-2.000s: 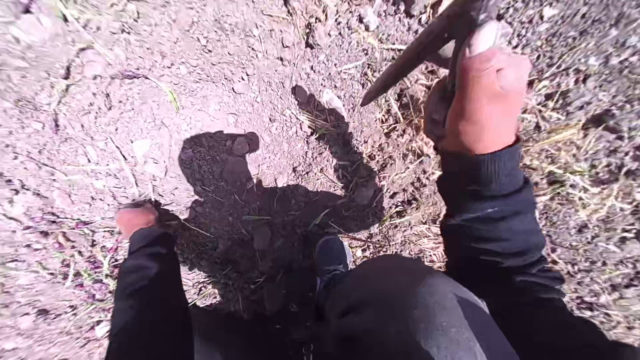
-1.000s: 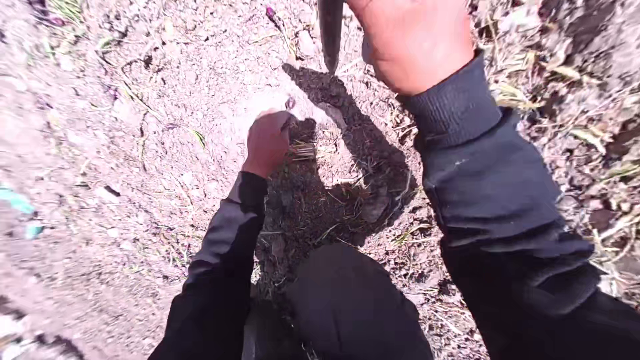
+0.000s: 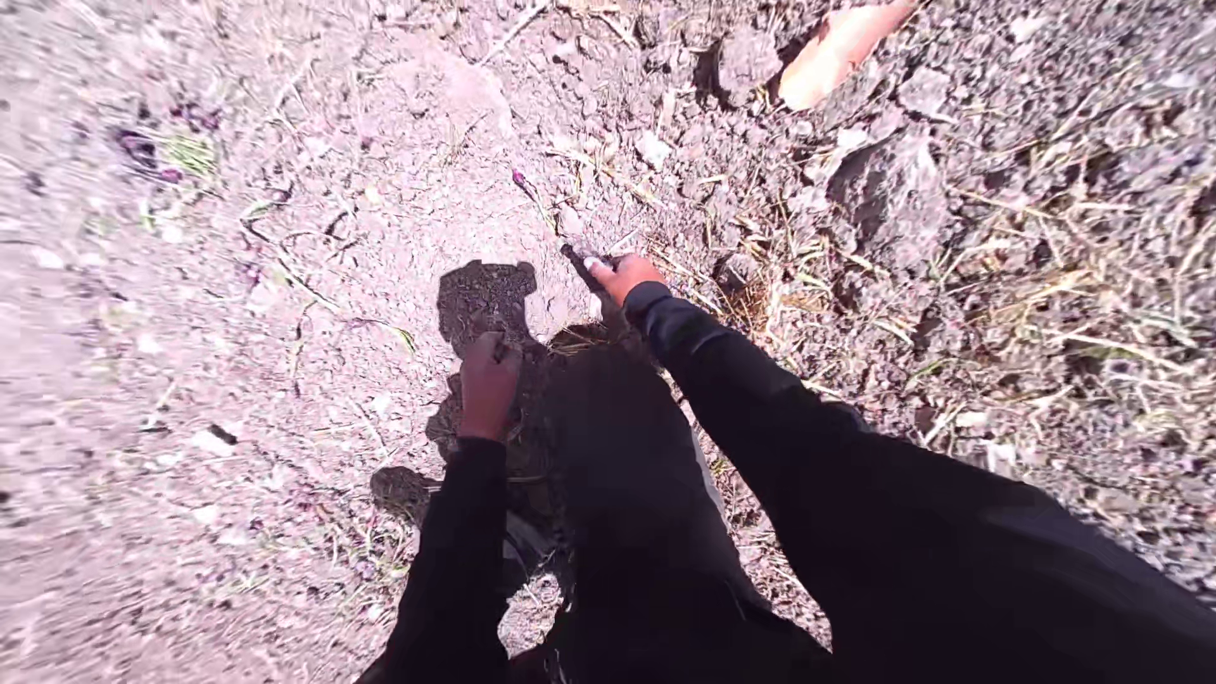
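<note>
My left hand (image 3: 489,385) is low over the shaded soil, its fingers curled in; a small dark spot shows at the fingertips, and whether it holds something cannot be told. My right hand (image 3: 622,275) reaches down near the ground, right of the head's shadow. A dark narrow shape lies along its fingers, either a tool part or a shadow. Just beyond its fingertips, a small purple bulb (image 3: 519,179) with a thin pale stem lies on the soil.
Dry, cloddy soil surrounds me. Straw and dry stalks (image 3: 1064,285) lie at the right. A pale orange flat piece (image 3: 841,52) rests at the top right. Purple bulbs with green leaves (image 3: 161,157) lie at the upper left. My dark-clothed leg (image 3: 627,475) fills the lower middle.
The pointed tool plainly seen at my right hand in the earlier frames is not clearly visible now. My right hand has come down toward the soil, and my left hand is nearer my leg.
</note>
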